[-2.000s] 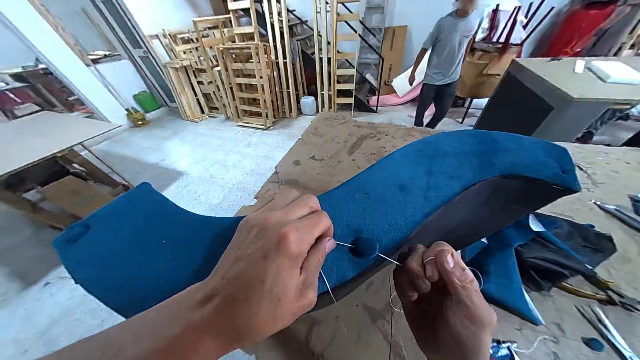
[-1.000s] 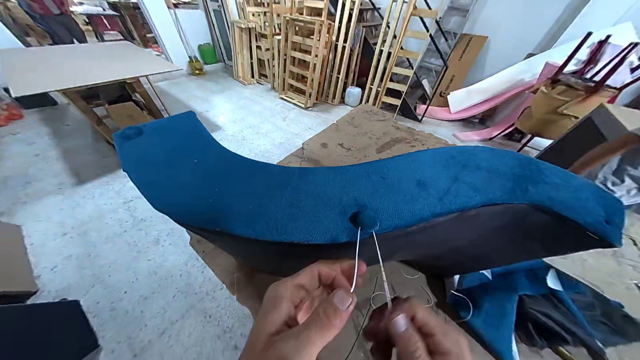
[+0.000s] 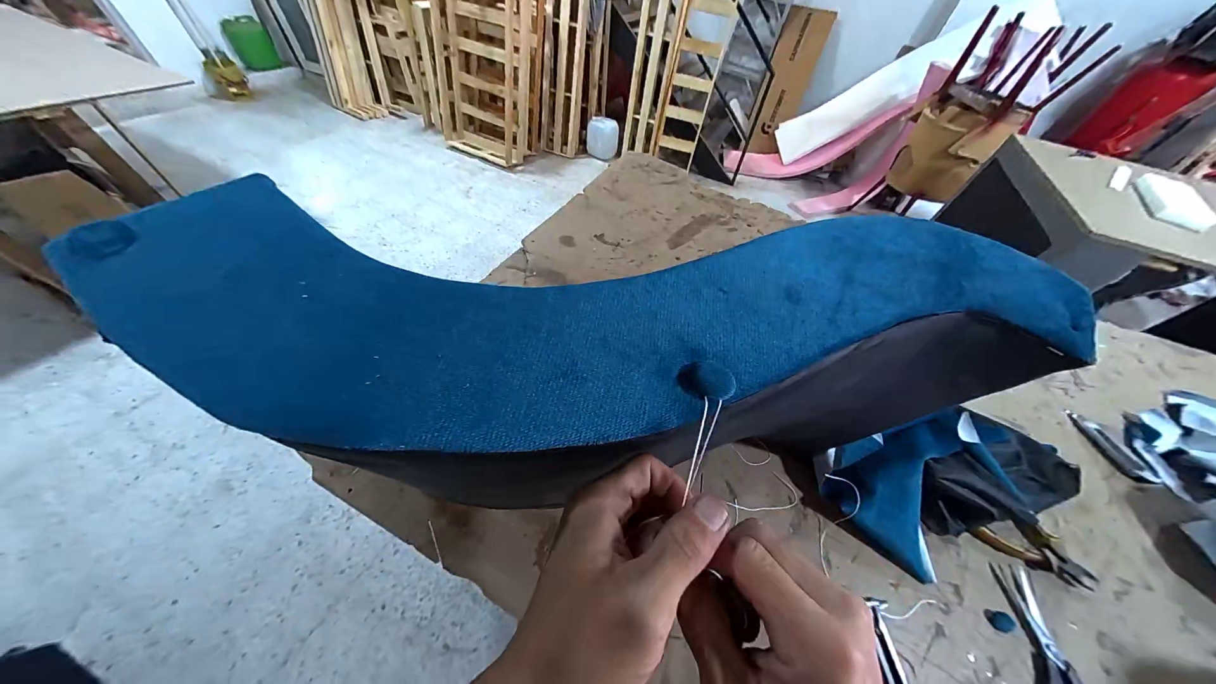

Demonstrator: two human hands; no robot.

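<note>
A curved panel upholstered in blue fabric (image 3: 532,351), with dark cloth along its lower side, stretches across the view. A blue covered button (image 3: 711,380) sits in a dimple right of its middle. Two strands of white thread (image 3: 701,446) run down from the button to my hands. My left hand (image 3: 636,560) pinches the strands between thumb and forefinger. Touching it on the right, my right hand (image 3: 788,608) has its fingers closed at the thread; its exact hold is partly hidden. Another round dimple or button (image 3: 103,239) shows at the panel's left end.
Scissors (image 3: 1035,617), pliers (image 3: 1054,560), a loose blue button (image 3: 999,620) and blue fabric scraps (image 3: 893,503) lie on the worktable (image 3: 1130,589) at right. Wooden frames (image 3: 484,76) stand behind. A grey-sided box-like piece (image 3: 1092,199) is at right, a board-topped table (image 3: 76,66) at upper left.
My hands, apart one second ago with a strand each, have come together below the button. Two seconds ago they pulled the thread out to either side, and a person stood at the back.
</note>
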